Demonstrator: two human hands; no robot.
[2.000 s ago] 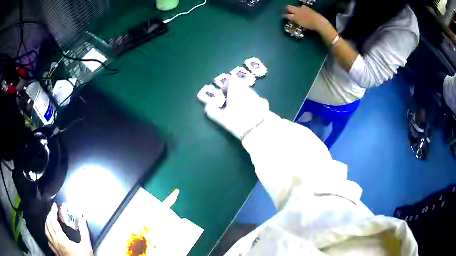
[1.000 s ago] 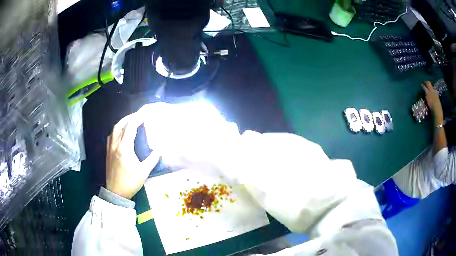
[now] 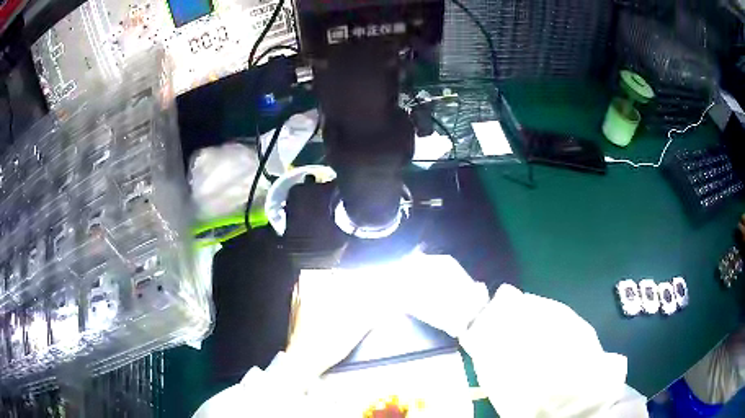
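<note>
A black video microscope [image 3: 366, 122] stands upright in front of me, its pale ring light [image 3: 372, 222] shining on the black base [image 3: 253, 286]. My left hand [image 3: 323, 306] and my gloved right hand [image 3: 437, 295] are close together under the light. Both are washed out by glare. I cannot tell what lies between them or whether the fingers are closed. A white paper sheet [image 3: 425, 384] lies below the base, with an amber pile [image 3: 385, 407] on it at the bottom edge.
A stack of clear blister trays [image 3: 98, 245] stands at left. A monitor [image 3: 237, 37] is behind it. Several modules [image 3: 651, 295] lie in a row at right. A black pocketed tray [image 3: 707, 178], green-lidded container [image 3: 624, 118] and black flat object [image 3: 564, 152] are upper right.
My right hand went from the module row to under the microscope, beside my left. The view has swung left and up, bringing the trays and monitor into view.
</note>
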